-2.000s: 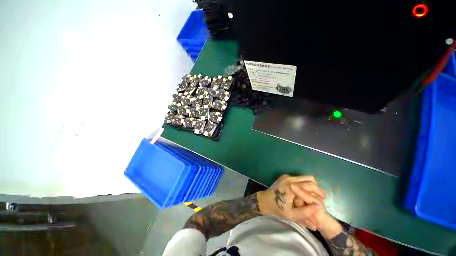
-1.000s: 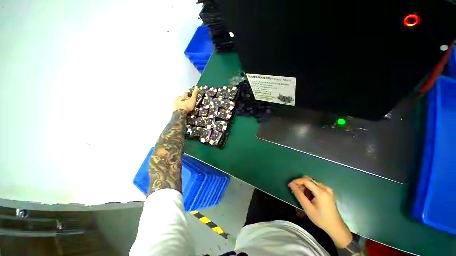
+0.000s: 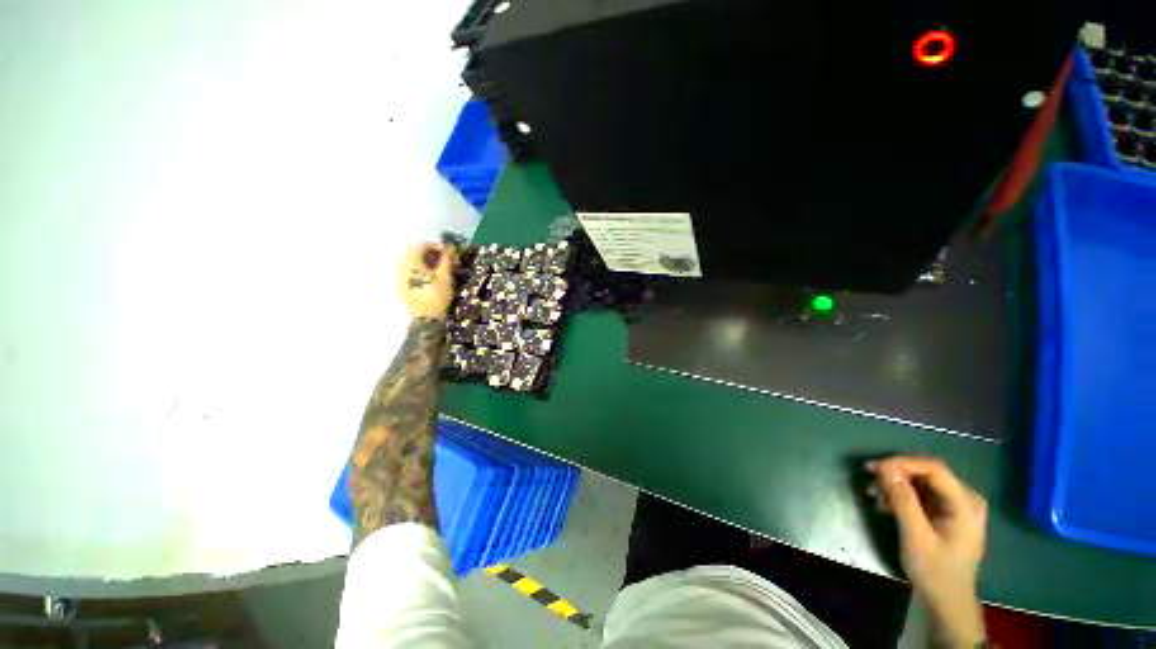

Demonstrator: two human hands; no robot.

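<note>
A black tray heaped with camera modules (image 3: 510,317) lies on the left of the green bench. My left hand (image 3: 427,282) is at the tray's upper left edge, fingers curled; a small dark thing shows at its fingertips, too small to tell whether it is held. My right hand (image 3: 936,510) hovers over or rests on the front edge of the bench at the right, thumb and fingertips close together; I cannot tell if anything is between them. The black test box (image 3: 773,140) stands behind, with a green light (image 3: 823,303) below its edge.
A dark mat (image 3: 786,361) lies under and in front of the box. A blue bin (image 3: 1109,368) is on the right, with a filled bin (image 3: 1126,95) behind it. Stacked blue bins (image 3: 507,494) are below the left bench edge. Black small parts (image 3: 609,294) lie between tray and box.
My clasped hands have parted. My left hand went to the tray, then slightly left along its edge. My right hand moved right along the bench front. The camera view has shifted.
</note>
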